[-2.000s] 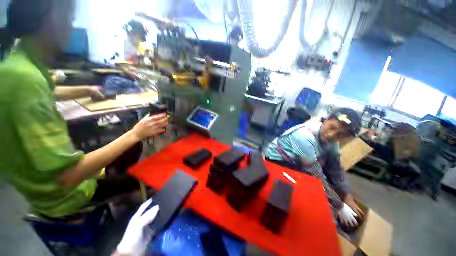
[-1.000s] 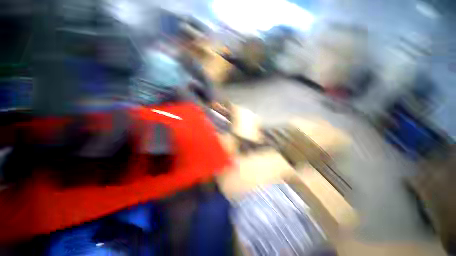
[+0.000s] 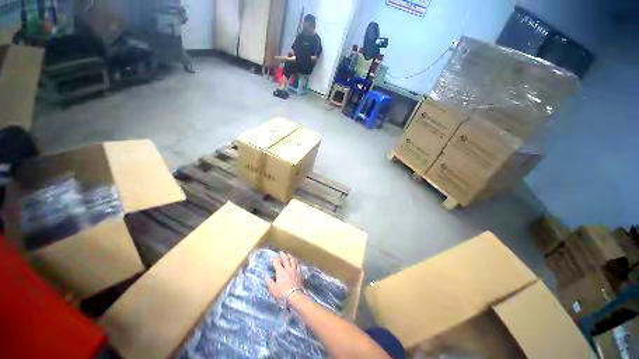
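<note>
An open brown carton (image 3: 319, 231) stands before me, filled with rows of silvery-dark bubble-bagged packs (image 3: 242, 319). My right hand (image 3: 284, 278), bare with a thin bracelet, reaches in from the lower right. It lies on the packs near the carton's far side, fingers extended and slightly apart. No pack is lifted; the undersides of the fingers are hidden. My left hand is out of the picture.
The red table (image 3: 42, 308) is at lower left, beside another open carton (image 3: 91, 256) of bagged packs. An open carton (image 3: 448, 284) is at right. Beyond are a closed carton (image 3: 270, 168) on a pallet, film-wrapped cartons (image 3: 483, 119), blue stool (image 3: 375, 105) and a seated person (image 3: 305, 52).
The view has swung right, from the red table to the cartons. My gloved left hand, earlier holding a black case, has left the picture. My bare right hand is now in the carton.
</note>
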